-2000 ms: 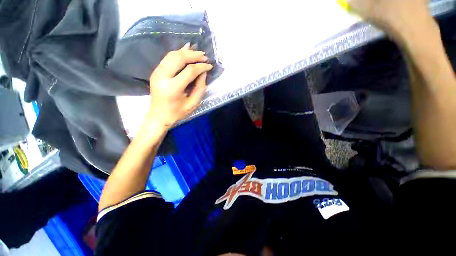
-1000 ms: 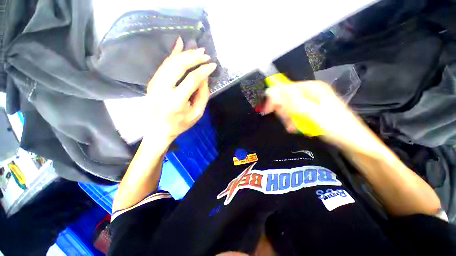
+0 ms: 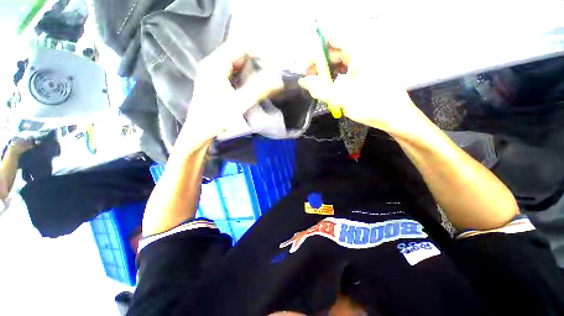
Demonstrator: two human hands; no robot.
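Note:
My left hand [image 3: 232, 86] holds the edge of the dark grey garment piece [image 3: 292, 102], which is folded up with a pale side showing, at the front edge of the white table. My right hand [image 3: 362, 92] is at the other side of the same piece and holds the scissors [image 3: 324, 58], with green and yellow handle parts showing. The blades are not clearly seen. More of the grey garment [image 3: 179, 55] hangs at the left of my left hand. Glare washes out both hands.
Blue crates [image 3: 232, 197] stand below the table edge at left. Dark cloth [image 3: 525, 117] lies at the right. Another person's hand [image 3: 18, 148] shows at the far left, near a grey machine part with a round disc [image 3: 51, 86].
My right hand has moved up from below the table edge to the garment with the scissors. My left hand has lifted the garment edge. The view has shifted left.

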